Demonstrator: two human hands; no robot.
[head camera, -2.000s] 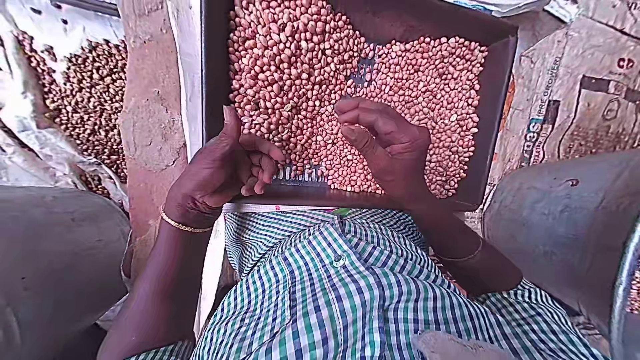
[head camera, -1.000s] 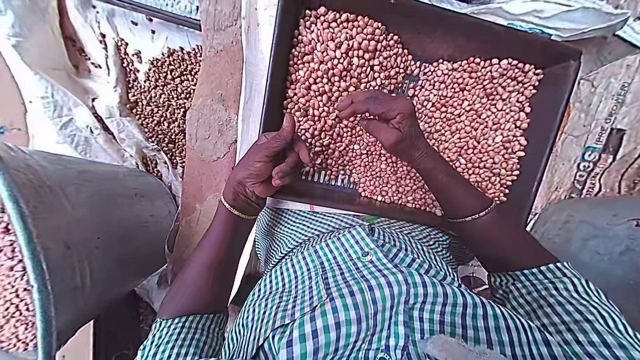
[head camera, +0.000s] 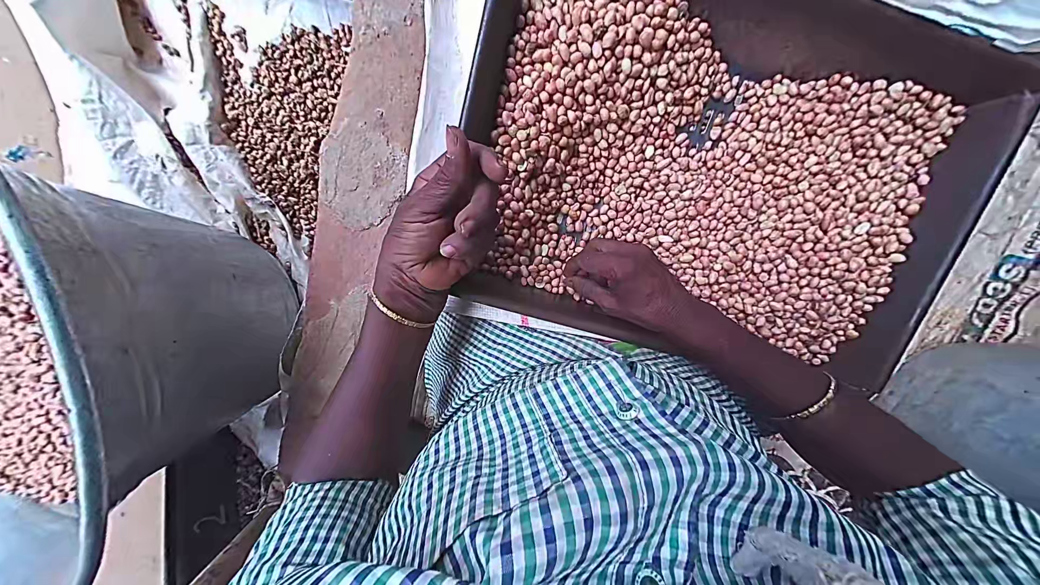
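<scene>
Shelled peanuts (head camera: 780, 179) with pinkish skins cover much of a dark rectangular tray (head camera: 967, 179) in front of my body. My left hand (head camera: 447, 215) is at the tray's left edge, palm turned up and fingers curled inward; whether anything lies within them cannot be told. Low over the peanuts near the tray's front edge, my right hand (head camera: 621, 284) has its fingers bent down at the nuts. Its fingertips are partly hidden, so a nut between them cannot be made out. Small patches of the tray's floor show through the peanuts.
A metal bucket (head camera: 179, 325) holding peanuts (head camera: 28, 390) lies tilted at the left. Beyond a stone ledge (head camera: 366, 138), darker nuts or pods (head camera: 288, 114) lie on white sheeting (head camera: 122, 122). Another metal container (head camera: 975, 406) stands at the right, beside a printed sack (head camera: 1007, 284).
My right hand has moved from over the middle of the peanuts down toward the tray's front edge. My left hand remains by the left edge. The view has shifted.
</scene>
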